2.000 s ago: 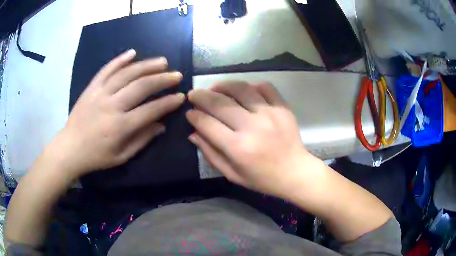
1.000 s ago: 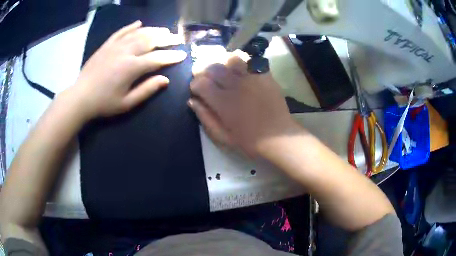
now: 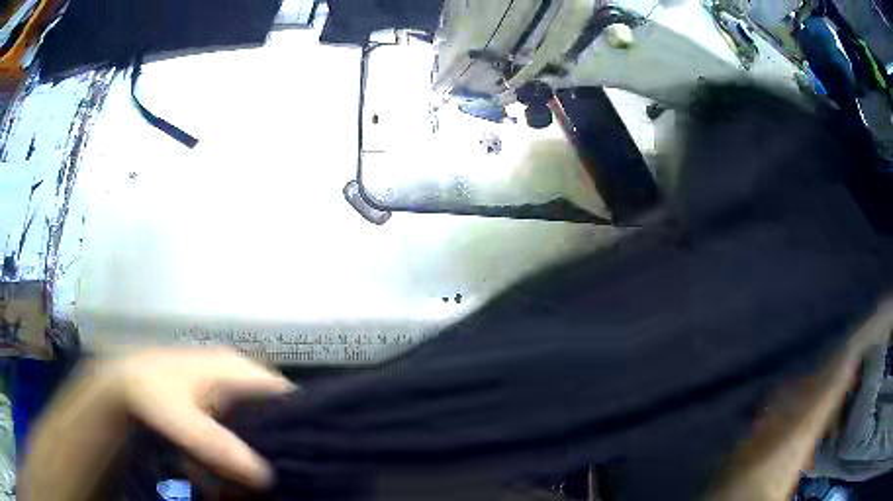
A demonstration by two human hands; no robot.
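Observation:
A dark garment panel (image 3: 548, 362) stretches blurred from the lower left, over the table's front edge, up to the right, where it rises in front of the sewing machine (image 3: 676, 59). My left hand (image 3: 201, 406) is at the lower left, blurred, with thumb and fingers around the panel's left end. My right hand is hidden behind the cloth; only part of the right forearm shows at the lower right edge. The presser foot area lies under the machine's left end, with no cloth seen there.
The white table (image 3: 225, 235) bears a ruler tape (image 3: 323, 344) along its front edge. A mobile phone (image 3: 615, 161) lies on the machine bed, partly covered by the panel. Dark cloth (image 3: 162, 34) lies at the back left, with a short black strap (image 3: 164, 122) near it.
The panel has left the machine bed and is swung to the front and right. My left hand has moved down to the front left; my right hand has moved right, out of sight. The scissors are now hidden.

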